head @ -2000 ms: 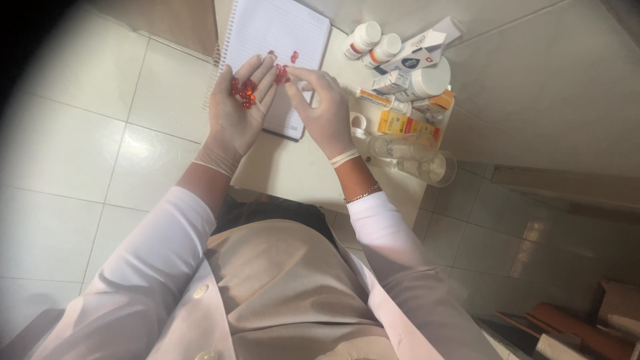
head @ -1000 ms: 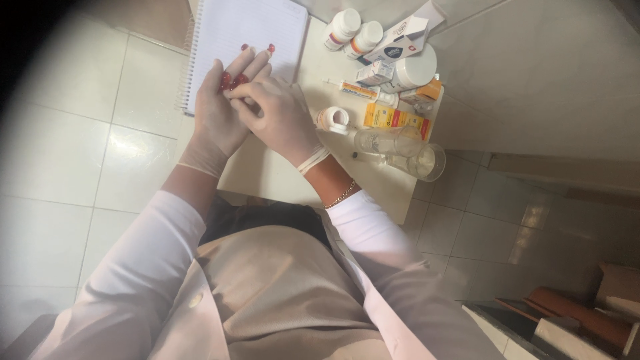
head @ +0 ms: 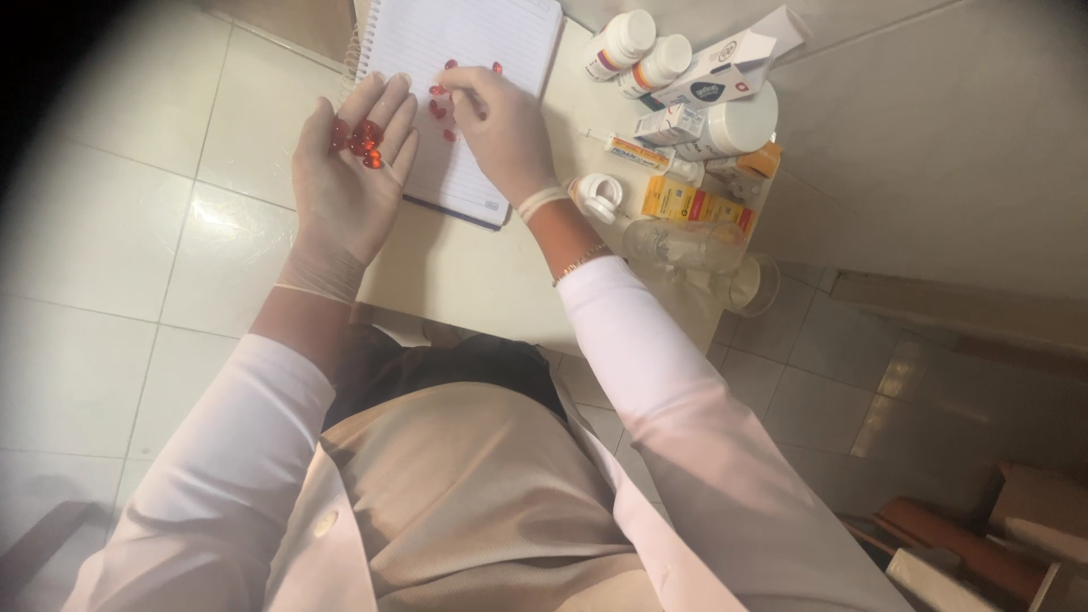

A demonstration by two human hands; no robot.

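Gloved and palm up, my left hand (head: 353,178) holds several red softgel capsules (head: 365,140) in its slightly cupped palm, at the left side of a spiral notebook (head: 527,42). My right hand (head: 501,127), also gloved, is over the notebook with its fingers bent and the fingertips close together beside the loose capsules; whether a capsule is between them is hidden. Several red capsules (head: 438,110) lie on the lined page. An open white bottle (head: 599,191) with a flip cap lies on its side just right of my right wrist.
On the right of the white table (head: 459,280) are two white pill bottles (head: 629,34), a larger white jar (head: 744,119), medicine cartons (head: 722,68), an oral syringe or tube (head: 642,153), a yellow box (head: 697,202), a clear bottle (head: 680,245) and a clear glass (head: 755,285). A wall stands beyond.
My hands, together over the notebook a second ago, are now apart: my right hand is over the page and my left palm is uncovered. More red capsules show on the page.
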